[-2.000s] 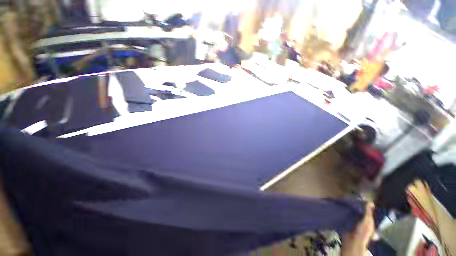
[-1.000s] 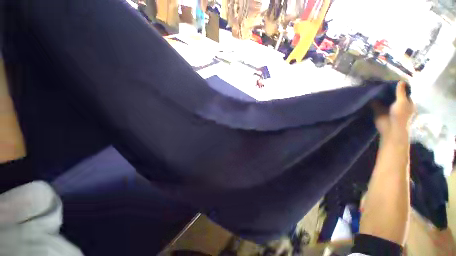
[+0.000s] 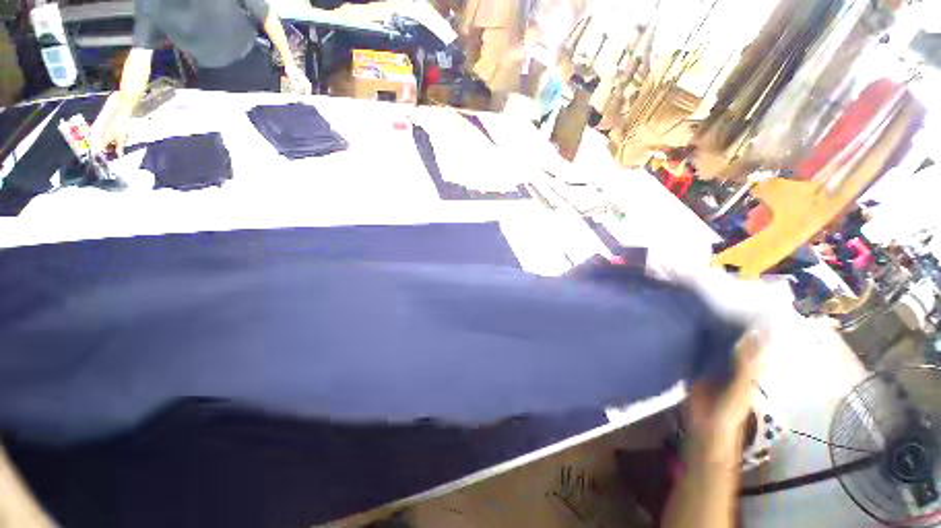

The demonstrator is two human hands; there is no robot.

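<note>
A wide navy cloth (image 3: pixel 361 345) billows across the view over the lay of dark cloth (image 3: pixel 310 464) on the white-topped table (image 3: pixel 351 196). My right hand (image 3: pixel 727 376) is blurred at the right, closed on the gathered end of the cloth, near the table's corner. A bare forearm shows at the lower left edge, but my left hand is out of the picture. The cloth's left end runs out of view.
Small dark cut stacks (image 3: pixel 296 130) lie on the far side. A person (image 3: pixel 206 41) stands there, one hand by a small machine (image 3: pixel 88 150). A black fan (image 3: pixel 908 459) stands at the lower right. Card patterns (image 3: pixel 795 222) lie at the right.
The cloth has come down from high across the view and now spreads low over the lay. My right hand has moved lower and left. The far side and the person there have come into view.
</note>
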